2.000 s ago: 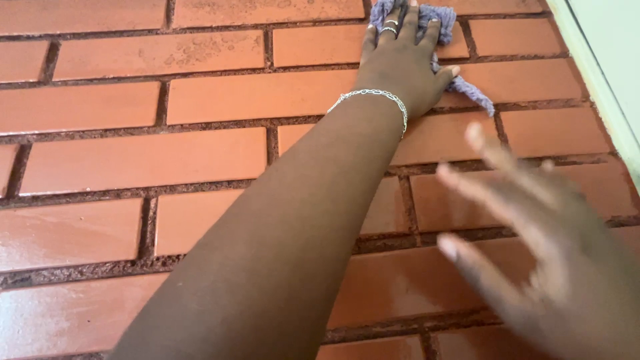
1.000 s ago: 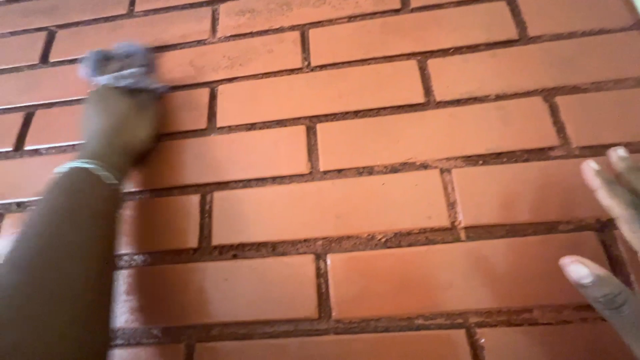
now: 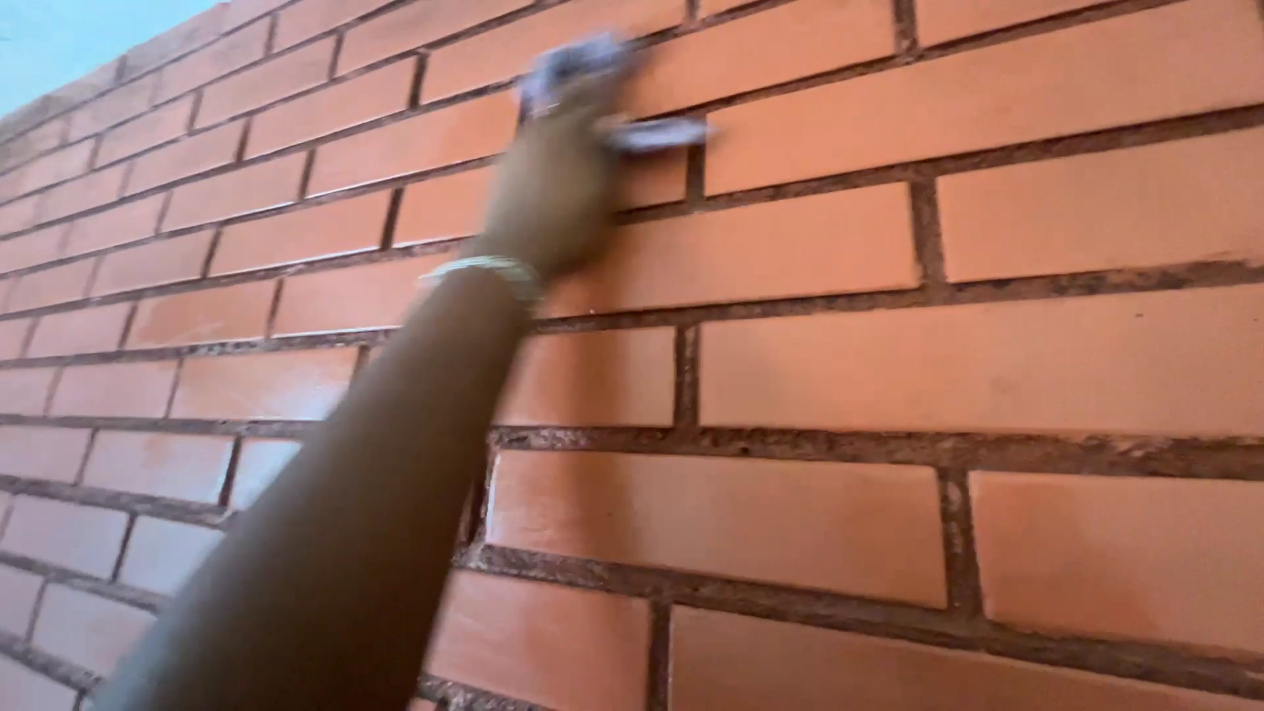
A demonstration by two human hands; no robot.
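Observation:
My left hand, blurred by motion, holds a crumpled grey-purple cloth against the orange brick wall. A loose end of the cloth sticks out to the right of the hand. A pale chain bracelet circles the wrist, and the forearm reaches up from the lower left. The fingers are mostly hidden by the blur and the cloth. My right hand is out of view.
Brick courses with recessed dark mortar joints run across the view. Bricks at the left look glossy with reflected light. A pale blue surface lies beyond the wall's upper left edge.
The view has swung strongly. My right hand, seen at the right in both earlier frames, has left the view. My left hand still has the cloth, now at another part of the wall.

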